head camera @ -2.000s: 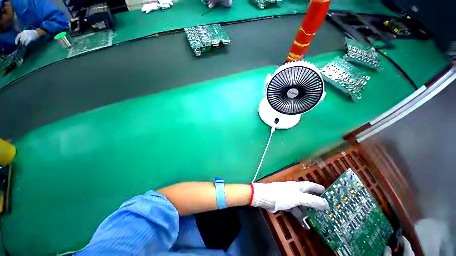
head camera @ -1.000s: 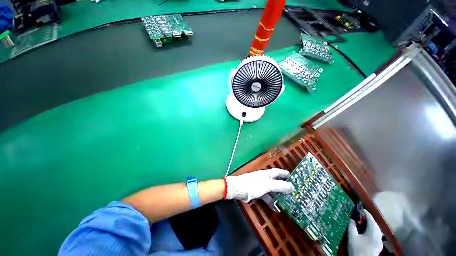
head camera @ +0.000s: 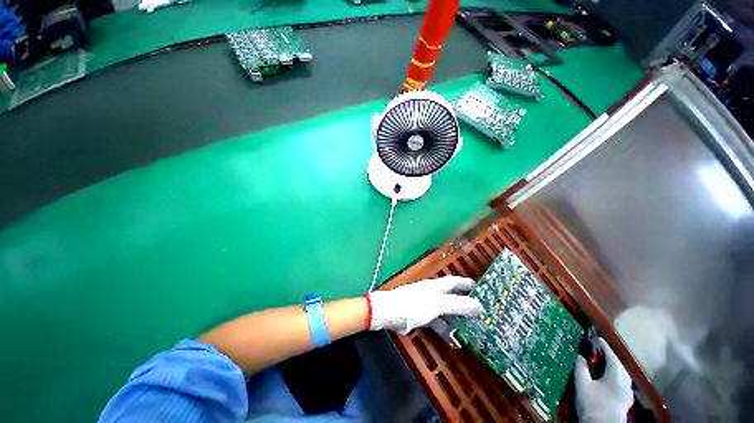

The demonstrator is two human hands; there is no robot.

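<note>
A green circuit board [head camera: 529, 326] with rows of silver and yellowish components lies tilted on the reddish-brown slotted grate [head camera: 426, 363]. My left hand [head camera: 426, 303], in a white glove with a red cuff edge, holds the board's upper left edge; a blue strap is on the wrist. My right hand [head camera: 605, 387], also white-gloved, is at the board's lower right edge, closed around side cutters [head camera: 594, 357] with red-and-black handles. The cutter tips are too small to make out.
A clear hood [head camera: 653, 198] stands over the right side of the grate. A white desk fan [head camera: 416, 142] with a cable stands on the green mat ahead. Two boards [head camera: 489, 114] lie behind it at right. Another board [head camera: 269, 51] is on the dark conveyor. A red-orange wrapped pole rises behind the fan.
The view has turned right, so the fan and boards sit further left in the picture and more of the hood and my right hand shows. My left hand remains at the board's edge.
</note>
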